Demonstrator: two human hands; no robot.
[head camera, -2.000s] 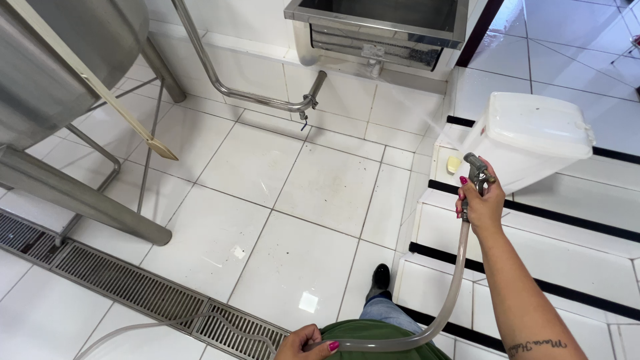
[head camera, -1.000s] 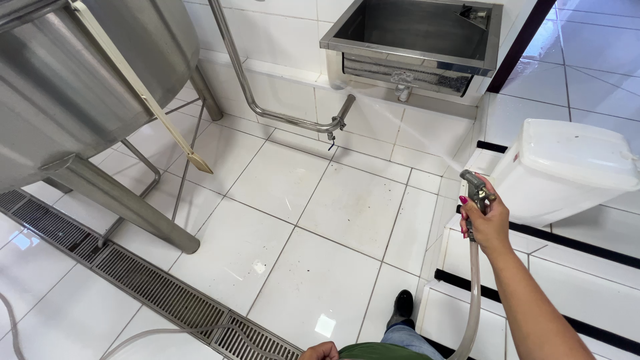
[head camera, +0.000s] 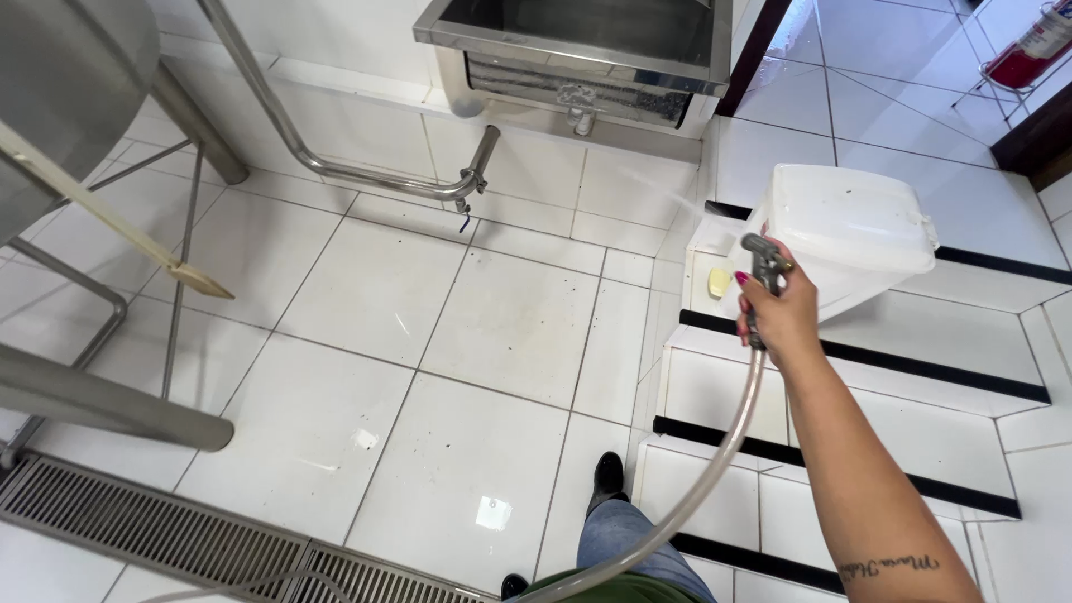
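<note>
My right hand (head camera: 779, 297) grips a metal hose spray gun (head camera: 764, 272) at the right of the view. A thin jet of water leaves its nozzle toward the tiled wall below the steel sink (head camera: 578, 63). From the gun's base a clear hose (head camera: 712, 477) curves down across my lap. Just beyond the hand, a white lidded plastic bin (head camera: 846, 218) stands on the tiled steps. Beside the gun, a small yellow object (head camera: 718, 283) lies on a step. My left hand is out of view.
At the left are a steel tank (head camera: 67, 92) and its legs, with a pale paddle (head camera: 126, 226) leaning there. A bent steel pipe (head camera: 377, 180) runs along the wall. A floor drain grate (head camera: 167, 523) crosses the lower left. Black-edged steps (head camera: 904, 419) rise at the right.
My left hand, earlier on the hose at the bottom edge, has gone out of view. My right hand still holds the spray gun; the water jet shows in the earlier frames too.
</note>
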